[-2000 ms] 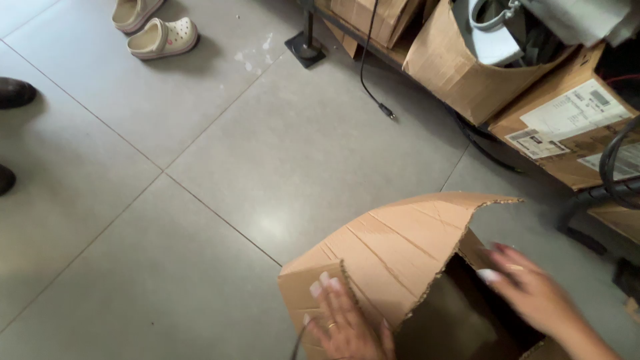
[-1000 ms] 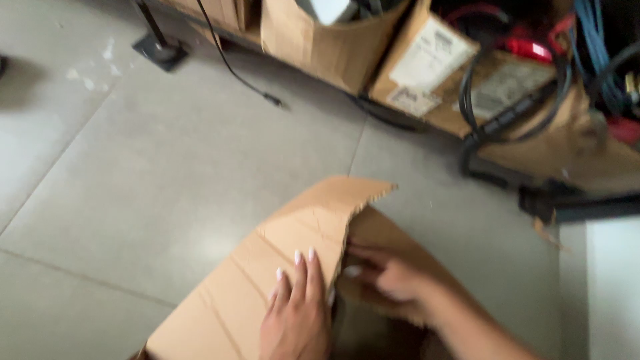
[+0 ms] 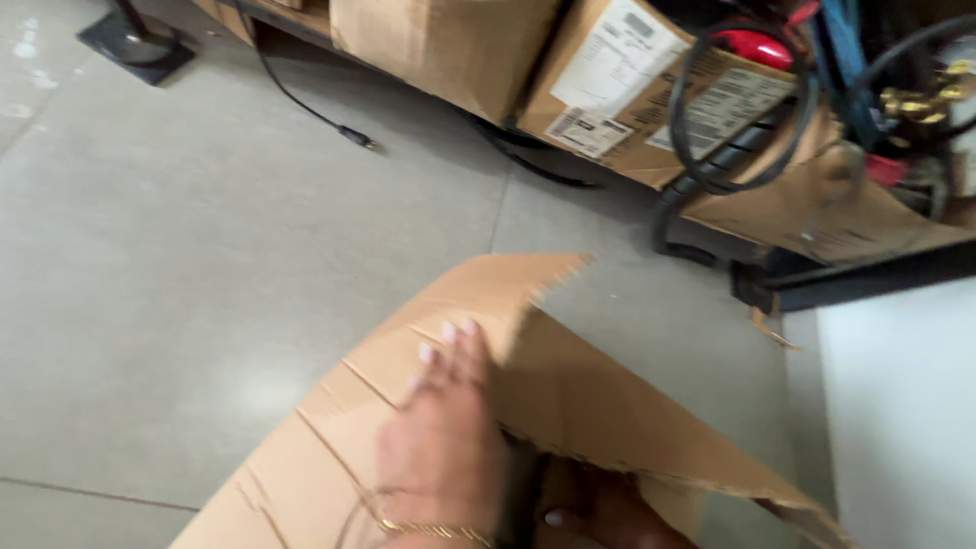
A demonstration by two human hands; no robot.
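Observation:
A creased brown cardboard box flap (image 3: pixel 335 427) with a ragged torn edge rises from the bottom of the view. My left hand (image 3: pixel 450 427), blurred and with a gold bracelet at its wrist, lies flat on the flap's outer face, fingers pointing toward the torn edge. Lower right, my right hand (image 3: pixel 610 507) is in shadow inside the box, below the cut edge of another cardboard panel (image 3: pixel 610 396). Only its thumb and back show; its fingers are hidden, so whether it grips anything cannot be made out.
Cardboard boxes (image 3: pixel 450 53) stand on a low shelf along the top. A black cable (image 3: pixel 305 103) with a plug hangs onto the grey tiled floor. A coiled black hose (image 3: pixel 679 114) hangs before a labelled box. A black metal bar (image 3: pixel 877 278) and a white surface (image 3: pixel 900 396) are at right.
The view has swung right, bringing in the hose and white surface. My right hand has gone deeper into the box and is now mostly hidden. My left hand stays on the flap.

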